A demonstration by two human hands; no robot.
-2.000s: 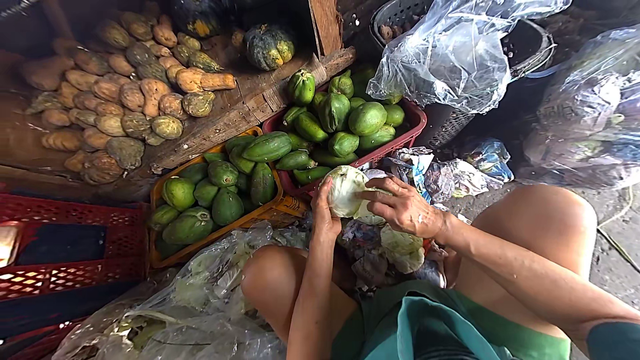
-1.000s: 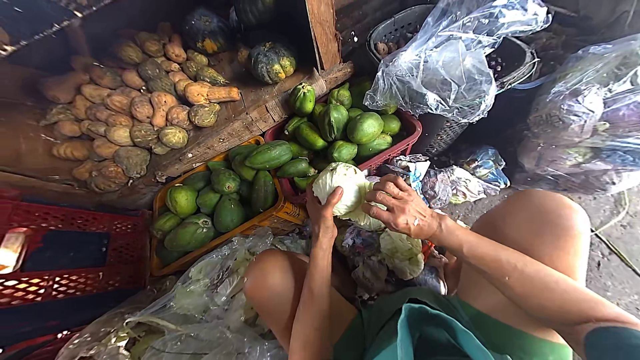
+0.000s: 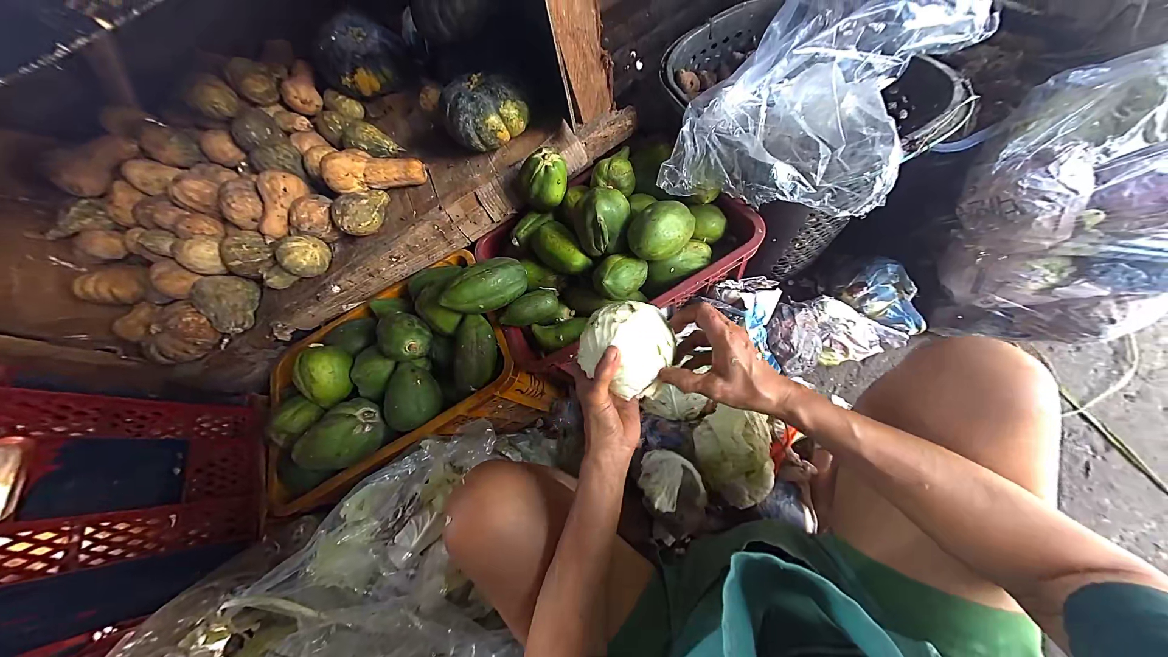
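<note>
A pale cabbage head (image 3: 630, 347) rests in my left hand (image 3: 609, 411), whose thumb lies across its lower face. My right hand (image 3: 725, 360) is at the cabbage's right side with fingers spread and curved; a fingertip is close to its surface, and whether it touches I cannot tell. Below the hands, between the knees, lie loose cabbage leaves (image 3: 735, 454), some crumpled. Just behind the cabbage stands a red plastic basket (image 3: 744, 251) of green papayas (image 3: 661, 230).
A yellow crate (image 3: 438, 424) of green papayas stands left of the hands. Farther left are red crates (image 3: 128, 529) and a pile of squashes (image 3: 242, 203) behind a wooden beam (image 3: 383, 242). Plastic bags lie front left (image 3: 365, 566), over a black basket (image 3: 803, 119) and at right (image 3: 1077, 201).
The cabbage has turned in my left hand and shows a rounder, whiter face. My right hand has come away from the leaf it held against it two seconds ago.
</note>
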